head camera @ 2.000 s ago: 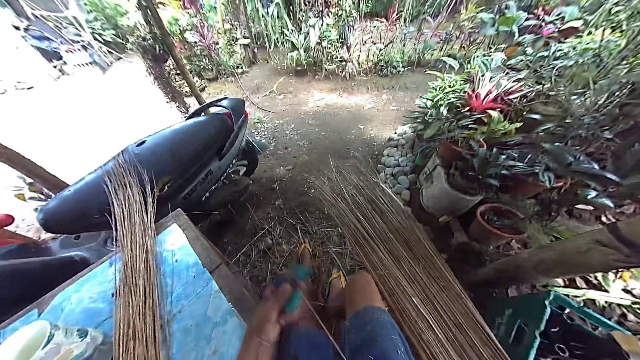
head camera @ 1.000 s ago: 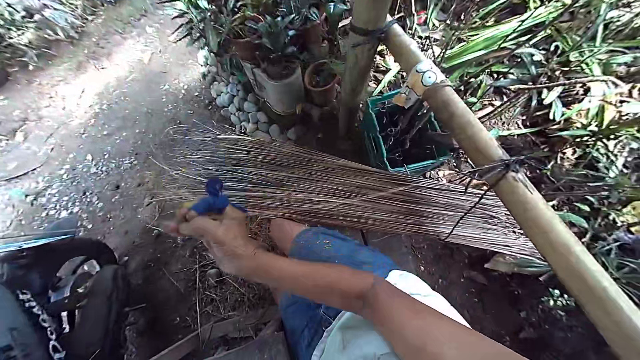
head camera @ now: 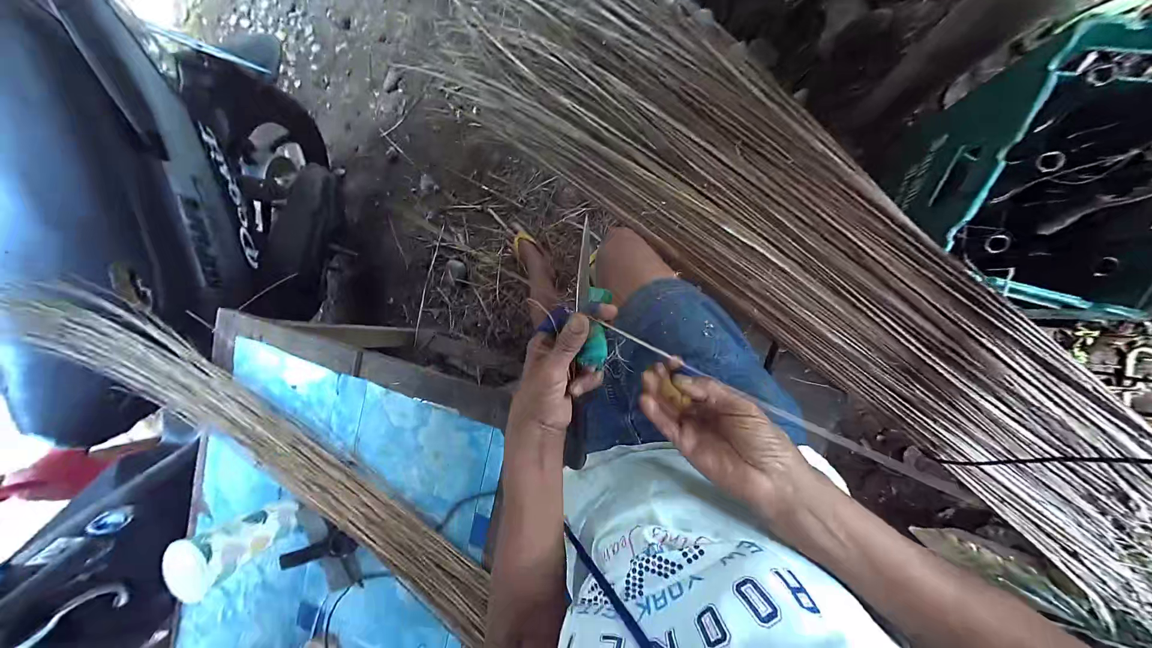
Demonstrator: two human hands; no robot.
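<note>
My left hand (head camera: 560, 369) grips a knife (head camera: 583, 270), its blade pointing up and away from me; blue and green wrappings cover its fingers. A thin pale midrib strand (head camera: 810, 418) crosses the knife and runs to the lower right. Over my lap, my right hand (head camera: 711, 414) pinches that strand, with a yellowish covering on a finger. A large bundle of thin brown midribs (head camera: 774, 207) lies diagonally beside my right leg. The smaller bundle (head camera: 297, 450) rests across the blue-covered table at left.
A black motorcycle (head camera: 90, 180) stands at the left, close to the blue-topped table (head camera: 405, 423). On the table lies a white-capped bottle (head camera: 216, 549). A green plastic crate (head camera: 981, 180) is at the upper right. Loose scraps litter the ground (head camera: 477, 261) around my feet.
The view has swung back left and down from the large bundle and bamboo rail. Both hands are now together over my lap, holding a strand at the knife; one second ago only one hand showed.
</note>
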